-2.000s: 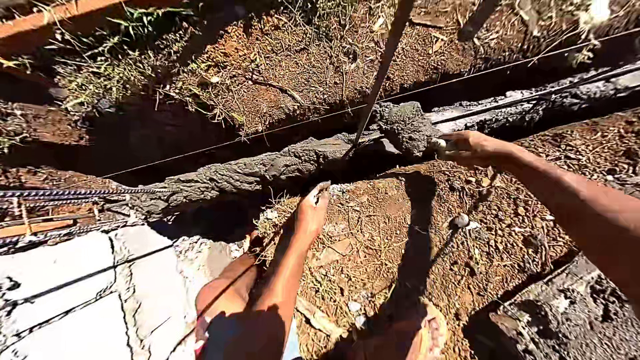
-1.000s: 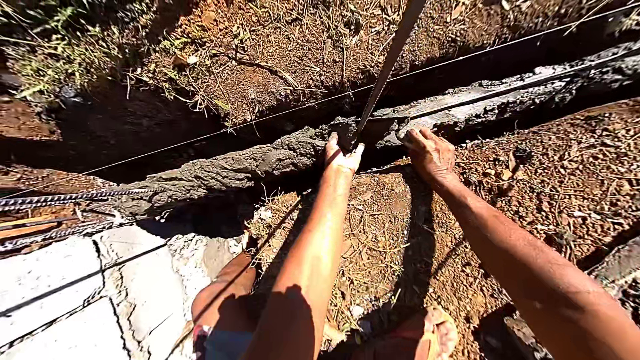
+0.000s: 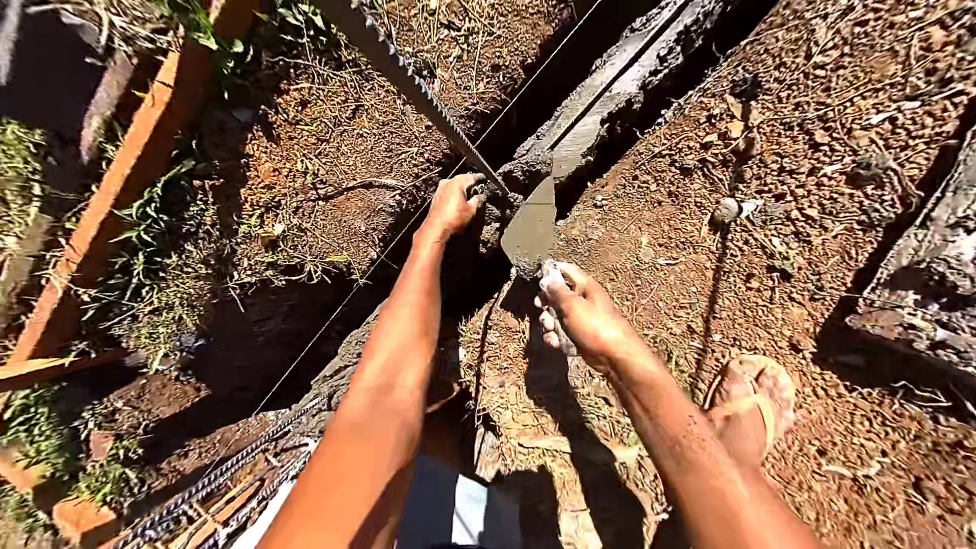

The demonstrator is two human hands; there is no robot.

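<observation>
My right hand is closed around the handle of a mortar trowel, whose mortar-smeared blade points up toward the concrete beam. The beam runs diagonally through a trench, with a smoothed top at the upper right and a rough side at the lower left. My left hand is at the beam, beside the foot of a slanting ribbed steel bar; its fingertips are partly hidden, and whether it holds mortar cannot be told. A taut string passes along the trench near my left forearm.
Steel rebars stick out at the lower left. A wooden board slants along the left side. Reddish gravelly soil borders the trench, with a rough concrete block at the far right. My sandaled foot stands on the soil.
The view has turned strongly. My right hand, at the beam's top one second ago, is now lower, on the near side, with the trowel blade plainly visible. My left hand is still by the steel bar.
</observation>
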